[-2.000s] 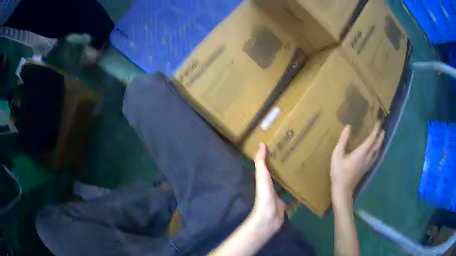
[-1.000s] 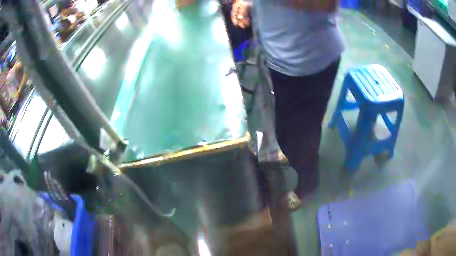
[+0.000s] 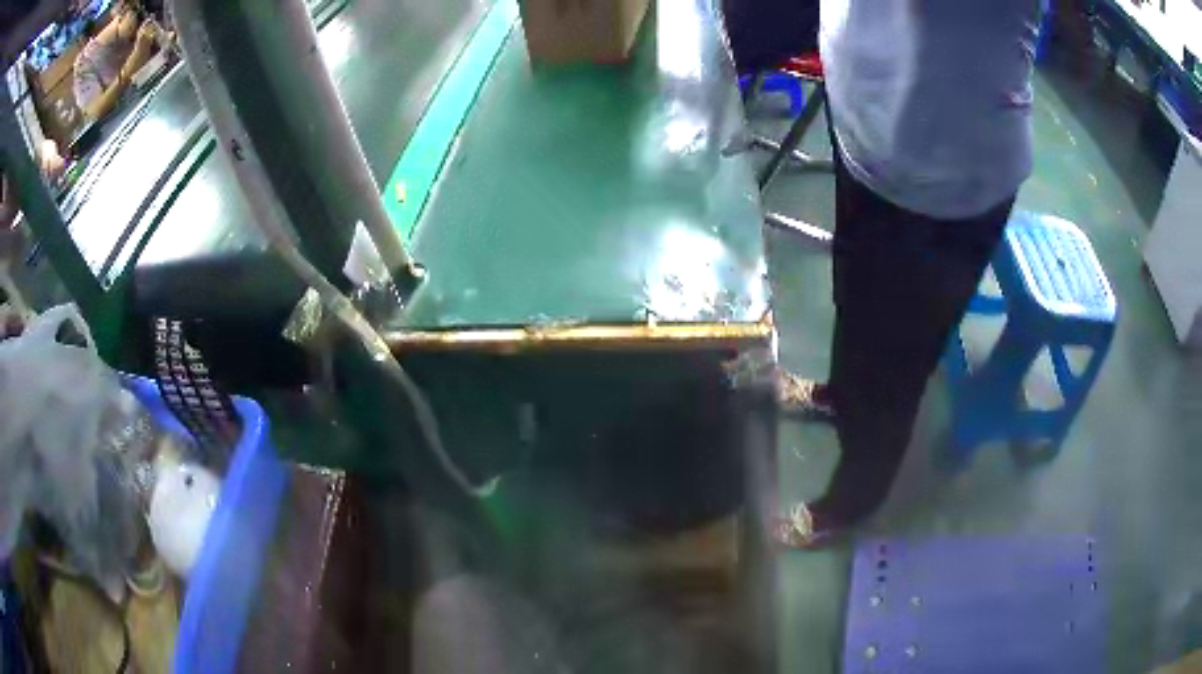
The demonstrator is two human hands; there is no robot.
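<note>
Neither of my hands is in the picture. The green conveyor table [image 3: 580,198] lies in front of me, its worn yellowish end edge facing me. A brown carton [image 3: 584,29] stands far up on the table, cut off by the top edge of the picture. The flat blue-purple platform [image 3: 975,606] with small holes lies on the floor at the lower right. A sliver of brown cardboard shows at the bottom right corner.
A person [image 3: 923,119] stands at the table's right side. A blue stool [image 3: 1041,316] is behind them. A slanted frame post [image 3: 297,145] rises at the table's left corner. A blue bin [image 3: 244,527] with plastic bags [image 3: 79,448] is at the lower left.
My view has swung from the carton stack to the table, and my hands have left the picture. Since one second ago the carton on the table shows more clearly, and the person appears farther right.
</note>
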